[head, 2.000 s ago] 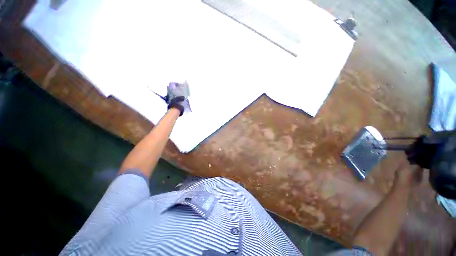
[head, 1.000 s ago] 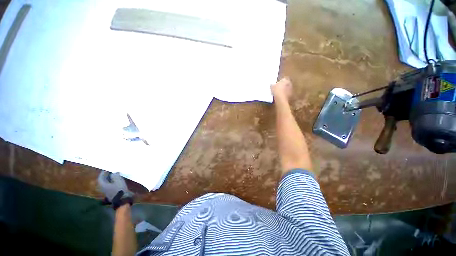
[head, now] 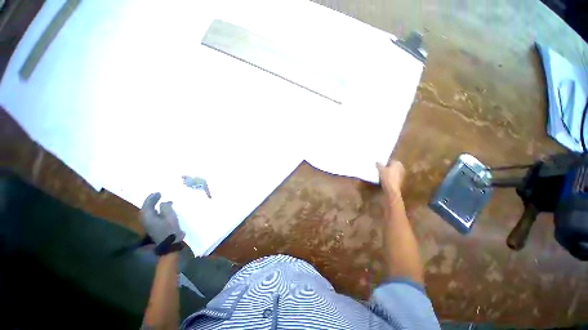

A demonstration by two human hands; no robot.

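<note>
The white fabric lay [head: 258, 129] covers the left and middle of the brown table. My left hand [head: 161, 222], in a grey glove with a dark wrist strap, is at the lay's near left edge, fingers apart; whether it grips the edge is unclear. My bare right hand [head: 391, 175] is at the lay's near right corner, with the fingers curled on the edge. A small grey metal piece [head: 197, 185], perhaps a clamp, lies on the lay. A long grey-green bar [head: 271, 61] and another bar [head: 48, 38] lie on it too.
The cutting machine stands at the right, with its base plate [head: 463, 193], brown handle [head: 522, 227] and dark motor housing [head: 572, 206]. A clamp [head: 411, 46] grips the lay's far right corner. Cut pieces [head: 566, 97] lie at the far right. The brown table [head: 335, 238] has a curved-looking near edge.
My right hand has left the machine and moved to the lay's near right corner. My left hand has moved off the small metal piece to the near left edge. The view has shifted.
</note>
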